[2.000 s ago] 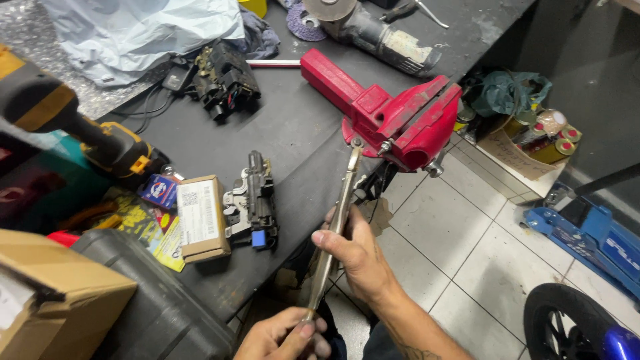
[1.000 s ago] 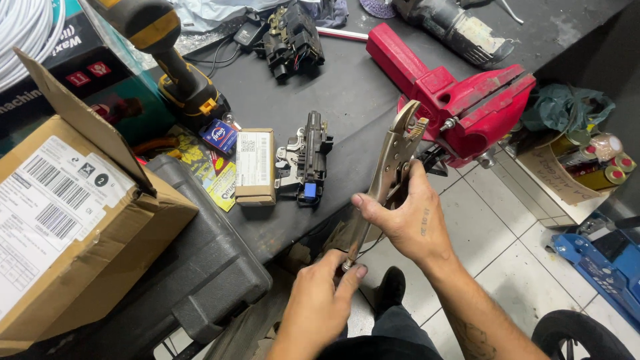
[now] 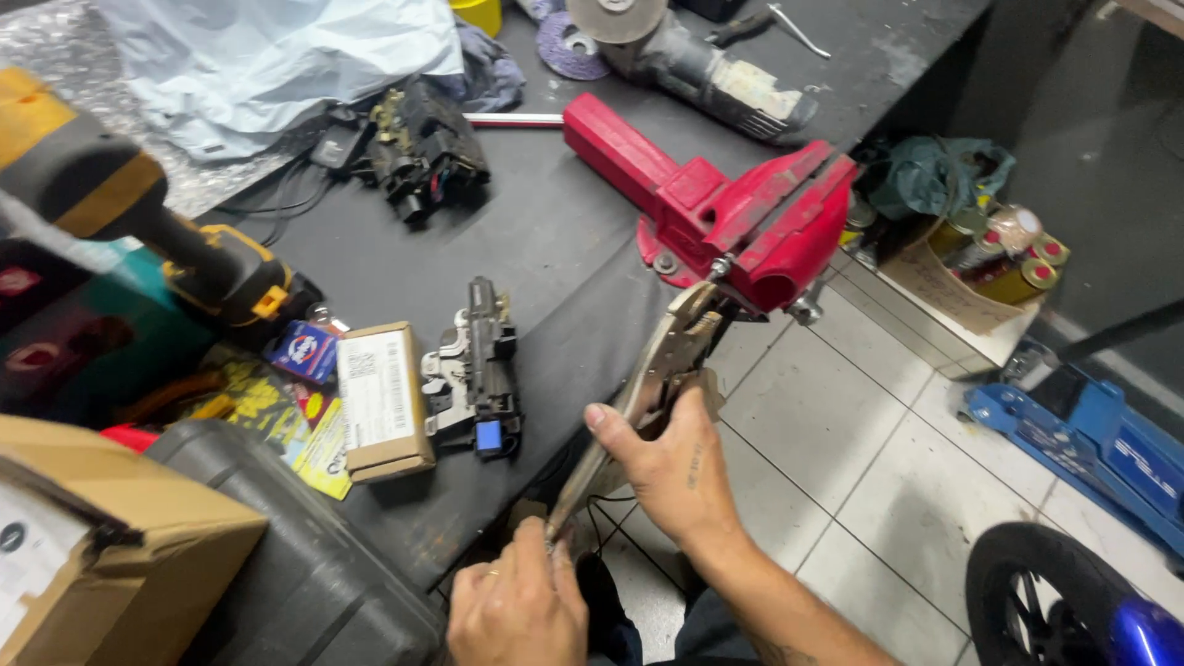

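Note:
Both hands hold one pair of metal locking pliers (image 3: 641,372). My right hand (image 3: 680,467) wraps the handles near the jaws, its thumb lying along the side. My left hand (image 3: 520,597) has its fingers on the adjusting-screw end of the handle. The pliers' jaws stand apart with nothing seen between them, close to a small bolt at the side of the red bench vise (image 3: 712,203); whether they touch it I cannot tell. On the bench to the left lies a black and metal latch mechanism with a blue connector (image 3: 488,436), beside a small cardboard box (image 3: 384,402).
An angle grinder (image 3: 712,83) lies behind the vise. A dirty black mechanism (image 3: 425,148), a yellow and black power tool (image 3: 139,185) and a black plastic case (image 3: 296,546) are at left. On the tiled floor at right stand a box of cans (image 3: 971,277) and a blue floor jack (image 3: 1082,453).
The pliers' jaws were at the vise two seconds ago, then were lifted, their open side showing, and are now back beside the vise. Both hands have stayed on the pliers. The view has shifted.

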